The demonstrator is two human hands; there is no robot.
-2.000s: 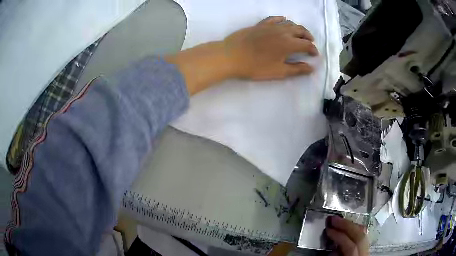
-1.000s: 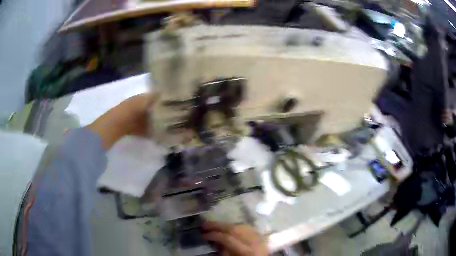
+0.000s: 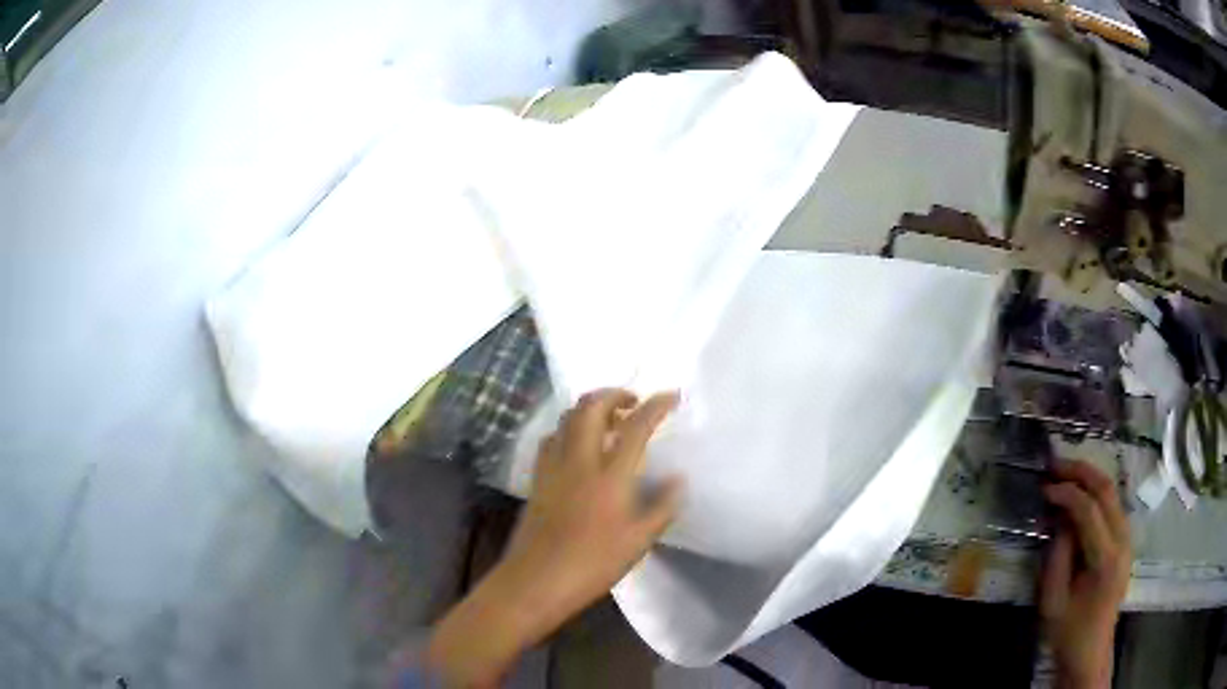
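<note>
A large white shirt panel point(image 3: 834, 364) lies over the table, its near edge hanging past the front edge. More white cloth point(image 3: 363, 296) lies to the left, over a dark plaid cloth point(image 3: 505, 390). My left hand point(image 3: 585, 498) is at the middle, slightly blurred, its fingers closed on white cloth where folds meet. My right hand point(image 3: 1087, 532) is at the lower right, its fingertips on the edge of the shiny metal folder attachment point(image 3: 1016, 491). The panel's right edge lies beside the needle area.
The sewing machine head point(image 3: 1076, 175) stands at the upper right. Scissors with olive loop handles point(image 3: 1198, 438) lie at the right edge, among white scraps point(image 3: 1146, 364). The table's front edge point(image 3: 928, 572) runs below the panel. Dark items are behind the table.
The view swung to the machine, then back left. My left hand has moved from flat on a panel beside the machine to the cloth at left. My right hand stays by the folder.
</note>
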